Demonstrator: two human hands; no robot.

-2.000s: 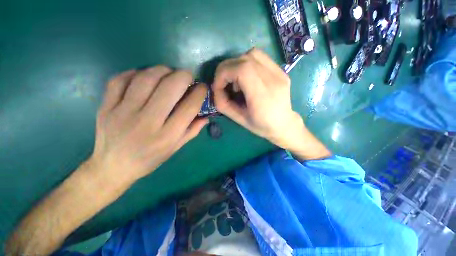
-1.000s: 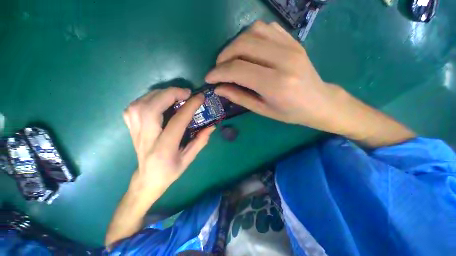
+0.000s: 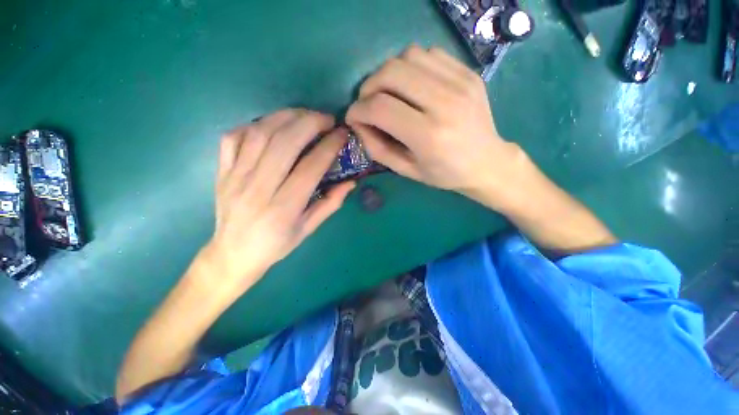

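A black open phone body (image 3: 351, 160) with a blue and silver circuit board lies between my two bare hands, mostly covered by fingers. My left hand (image 3: 271, 178) holds its left part, with fingers above and thumb along the lower edge. My right hand (image 3: 429, 121) has its fingertips pinched together at the phone's upper right end. Whether a small part is between those fingertips is hidden. A small dark round part (image 3: 371, 198) lies on the green table just below the phone.
Two phone bodies (image 3: 53, 188) lie side by side at the far left. Another phone body (image 3: 470, 28) with a white disc lies beyond my right hand. A dark stick with a pale tip (image 3: 591, 42) and several phone bodies (image 3: 644, 49) are at the upper right. Blue fabric shows at the right edge.
The view has shifted between frames. My right fingers have closed in over the phone's right end, covering more of the board than one second ago. My left hand still holds the phone.
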